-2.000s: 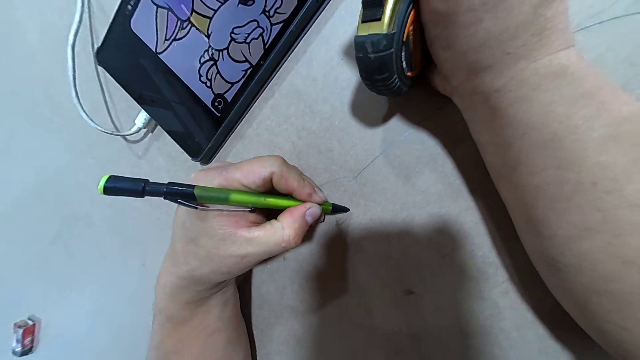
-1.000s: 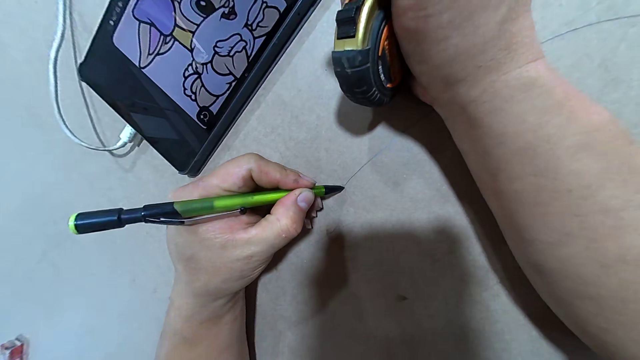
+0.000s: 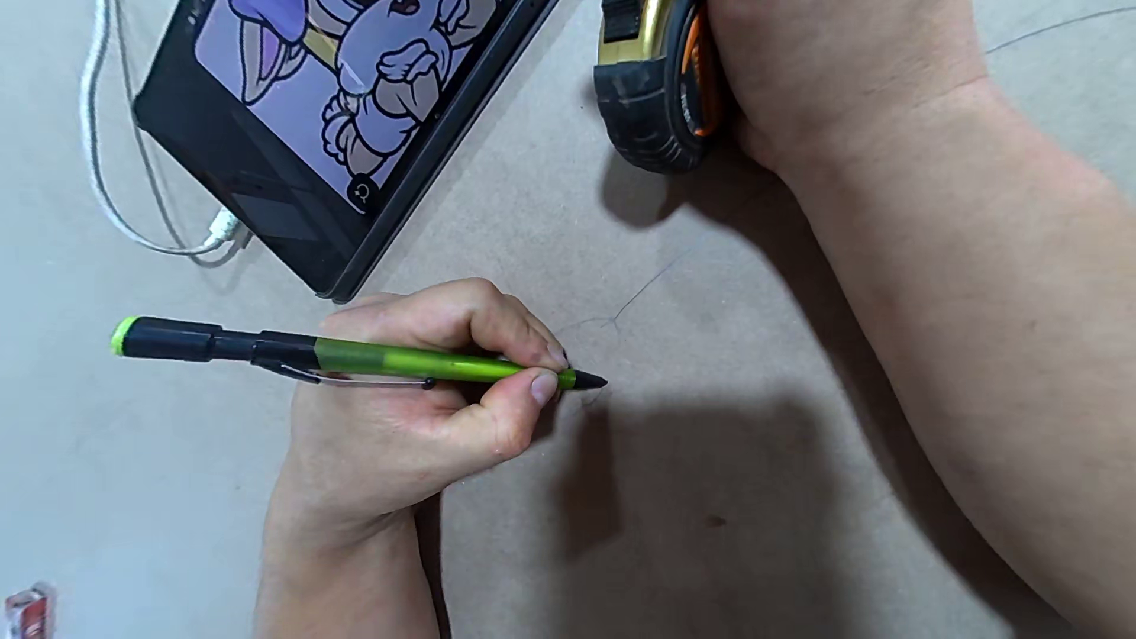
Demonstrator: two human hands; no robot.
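Observation:
A green and black mechanical pencil (image 3: 399, 362) lies between the thumb and fingers of my left hand (image 3: 417, 399), its dark tip at the brown board surface (image 3: 710, 355). Thin drawn lines (image 3: 643, 288) run just above the tip. My right hand (image 3: 825, 71) reaches in from the right and is cut off by the top edge, so its fingers are hidden. Against its left side stands a tape measure (image 3: 652, 106) with a black and gold case; whether the hand grips it cannot be told.
At the upper left lies a tablet (image 3: 266, 204) in a black case, showing a cartoon line drawing. A white cable (image 3: 93, 133) is plugged into it. A small red and white item (image 3: 27, 612) sits at the lower left corner. Another curved line (image 3: 1056, 28) shows at the upper right.
The pencil tip was on the drawn line a second ago and is now below it. A short branch shows at the line's lower end.

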